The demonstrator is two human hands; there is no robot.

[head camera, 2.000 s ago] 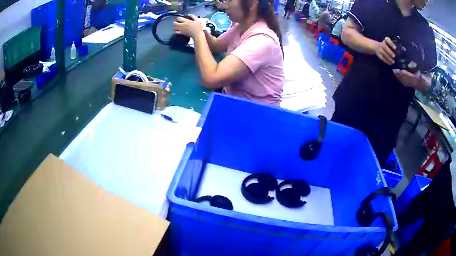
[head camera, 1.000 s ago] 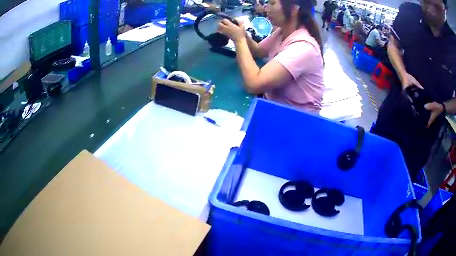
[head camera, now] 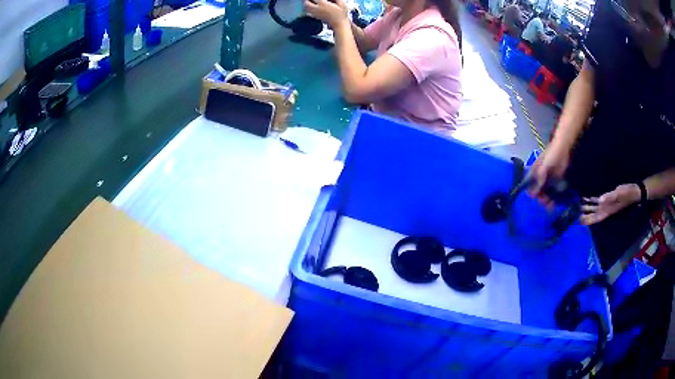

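Observation:
Neither of my hands is in the picture. A blue crate (head camera: 444, 322) stands nearest in front of me. Folded black headphones (head camera: 418, 259) lie on a white sheet (head camera: 496, 296) at its bottom, with a second folded pair (head camera: 465, 269) beside them and another piece near the left wall. More headphones (head camera: 585, 303) hang over the right rim. A standing person's hand (head camera: 551, 174) holds blurred black headphones (head camera: 544, 222) over the crate's far right side. A tan cardboard sheet (head camera: 140, 296) lies left of the crate.
White sheeting (head camera: 229, 192) covers the bench end. A black phone (head camera: 240, 112) leans on a small carton (head camera: 283, 104) with a white loop, near a blue pen (head camera: 291, 144). A green post (head camera: 232, 37) rises behind. A seated person in pink (head camera: 418, 66) holds headphones beyond the crate.
The standing person has moved closer and brought the headphones from chest height down over the crate. The view has shifted, first right, then downward. The headphones on the crate's bottom stay in place.

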